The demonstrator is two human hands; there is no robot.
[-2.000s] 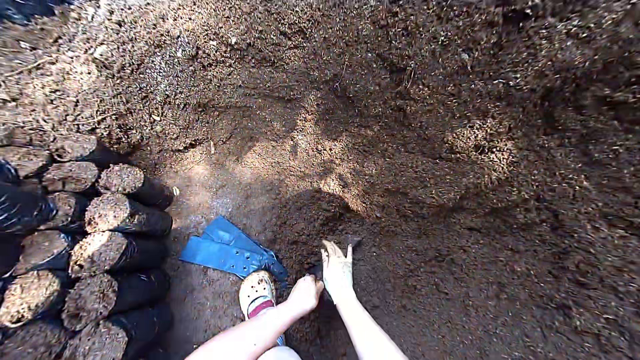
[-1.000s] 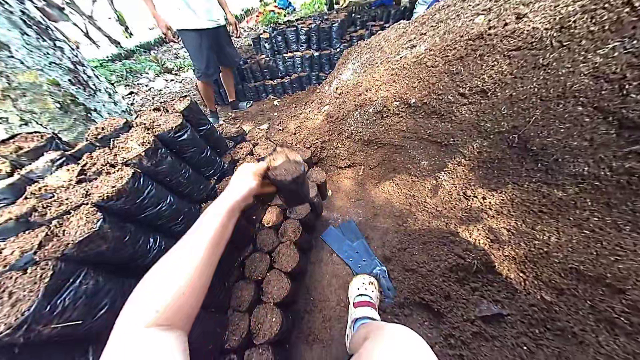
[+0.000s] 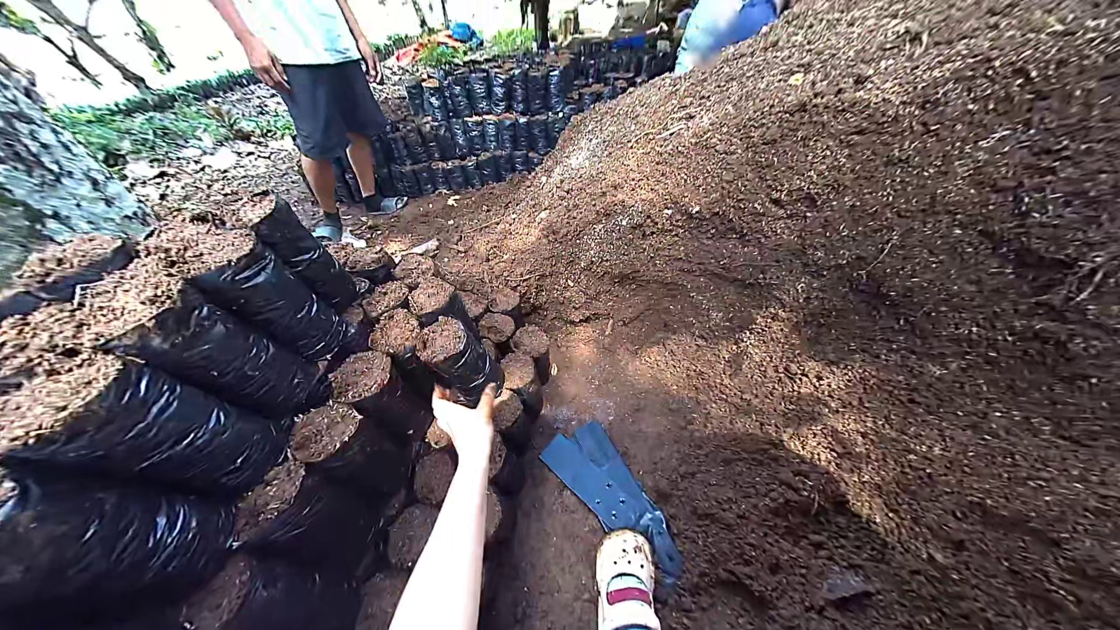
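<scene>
My left hand (image 3: 465,418) grips the lower part of a black plastic bag filled with soil (image 3: 459,357). This bag leans on top of the rows, among other filled bags whose round soil tops face up. My right hand is out of view. Blue flat strips with small holes (image 3: 604,490) lie on the ground right of the rows, beside my clog (image 3: 626,569). To the right rises a large heap of loose brown soil (image 3: 831,262).
Larger filled black bags (image 3: 175,429) are stacked at the left, near a tree trunk (image 3: 61,166). A person in dark shorts (image 3: 328,105) stands behind them. More upright bags (image 3: 490,131) stand in back rows. Part of another person (image 3: 722,31) shows behind the heap.
Both hands were low at the soil heap at first. My left hand then held a filled bag above the rows, and now has that bag down among the others. The view has swung up and left.
</scene>
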